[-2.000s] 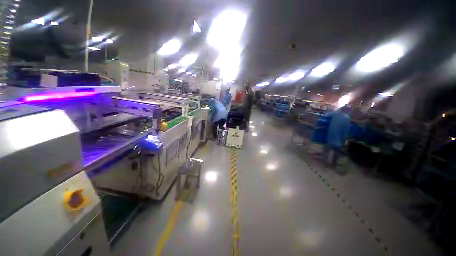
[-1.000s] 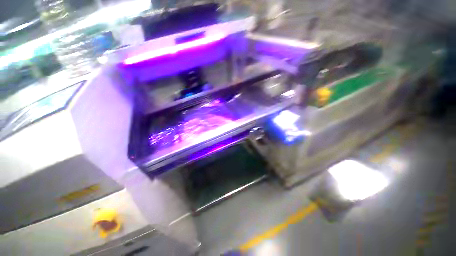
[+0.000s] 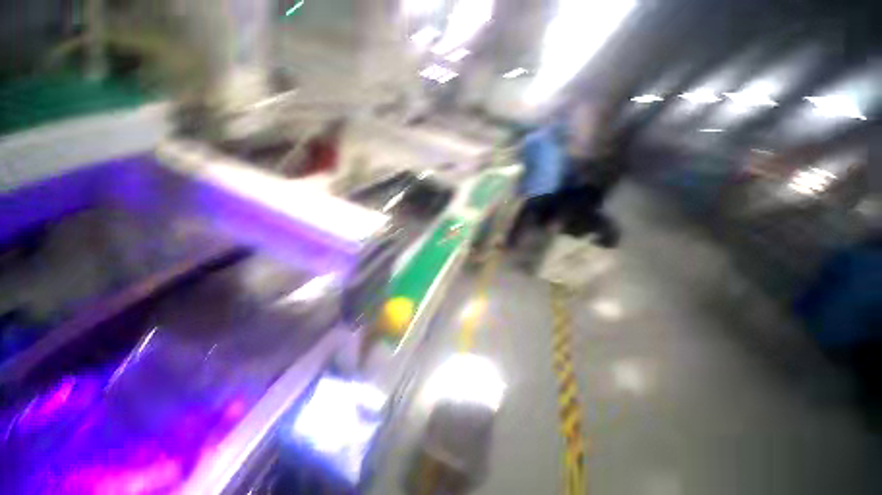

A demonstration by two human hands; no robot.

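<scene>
Neither of my hands is in the picture. Nearest in front of me, at the lower left, is the open machine bay (image 3: 126, 387) lit violet and pink. Its contents are too blurred to tell apart. A pale front rail (image 3: 256, 425) runs along the bay's near side. A bright bluish-white lit object (image 3: 338, 425) sits at the right end of the rail. A green-topped conveyor section (image 3: 430, 261) with a yellow button (image 3: 397, 315) lies beyond it.
A stool with a bright top (image 3: 464, 385) stands beside the machine. Yellow-black tape (image 3: 568, 387) runs along the grey floor. A person in blue (image 3: 543, 162) is farther down the aisle, near a pale box (image 3: 575, 261). A blue shape (image 3: 841, 300) is at the right edge.
The view has swung right and moved closer to the bay. The bay now fills the lower left, the aisle shows again at right, and the near machine's white housing has left the picture.
</scene>
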